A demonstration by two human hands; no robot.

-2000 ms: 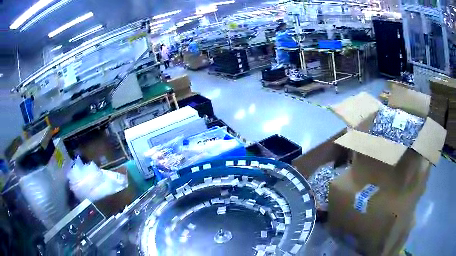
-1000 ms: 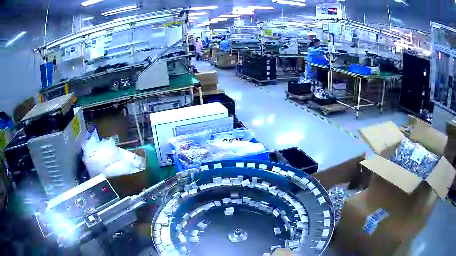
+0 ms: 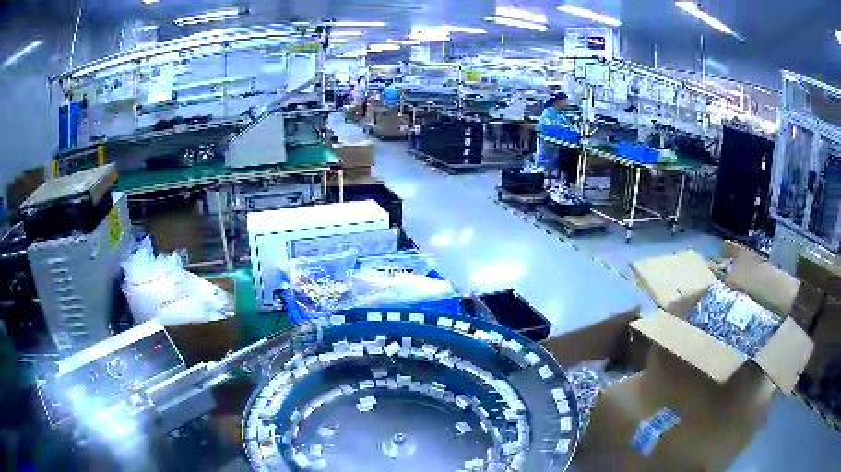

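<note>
The round vibratory bowl feeder [image 3: 350, 442] lies nearest in front of me, cut off by the bottom edge. Small white rectangular parts [image 3: 366, 404] line its spiral ledges, and a few lie on its dark floor around a central knob [image 3: 398, 441]. A straight feed track [image 3: 242, 358] runs from the bowl's left side toward the sloped pale control panel [image 3: 115, 369], where a bright glare hides the lower left part. Neither my left hand nor my right hand is in view.
An open brown carton [image 3: 682, 346] filled with silvery bags stands right of the bowl. A blue bin [image 3: 450, 306] with clear bags and a white case [image 3: 318, 221] are behind it. A louvred machine [image 3: 74, 290] stands left. A black crate [image 3: 513, 312] and a distant person in blue [image 3: 553, 120] also show.
The view has tilted and shifted, and the bowl now sits further left than one second ago. A small skin-coloured patch at the bowl's bottom edge has gone out of view.
</note>
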